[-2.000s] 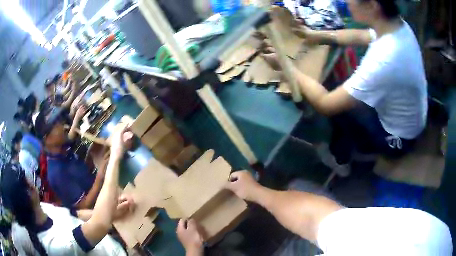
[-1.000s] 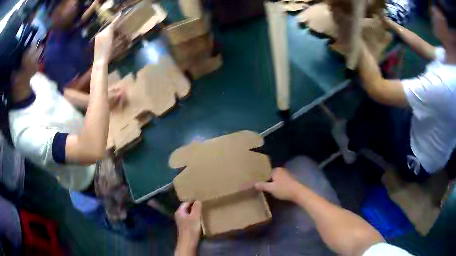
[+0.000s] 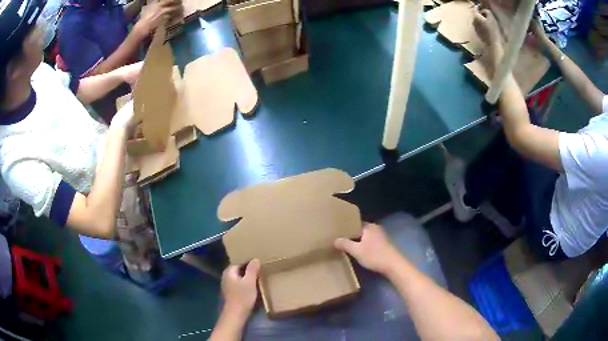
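A brown mailer box (image 3: 310,285) is held over my lap near the bench's front edge. Its tray is open with low walls raised, and its wide lid (image 3: 290,216) stands up at the far side, with a rounded tuck flap at the top. My left hand (image 3: 241,286) grips the tray's left end, thumb at the corner by the lid. My right hand (image 3: 367,248) grips the right end near the lid hinge, thumb on the inner edge.
The green bench (image 3: 320,120) lies ahead, with a cream post (image 3: 402,80) at its edge. Stacked boxes (image 3: 267,33) and flat blanks (image 3: 217,90) lie on it. A seated person at left folds a box; another at right handles cardboard. A blue bag (image 3: 500,293) is low at right.
The box has come from a tilted hold at the bench's left part to over my lap, lid upright. Both hands still hold it. The left neighbour has raised a cardboard panel.
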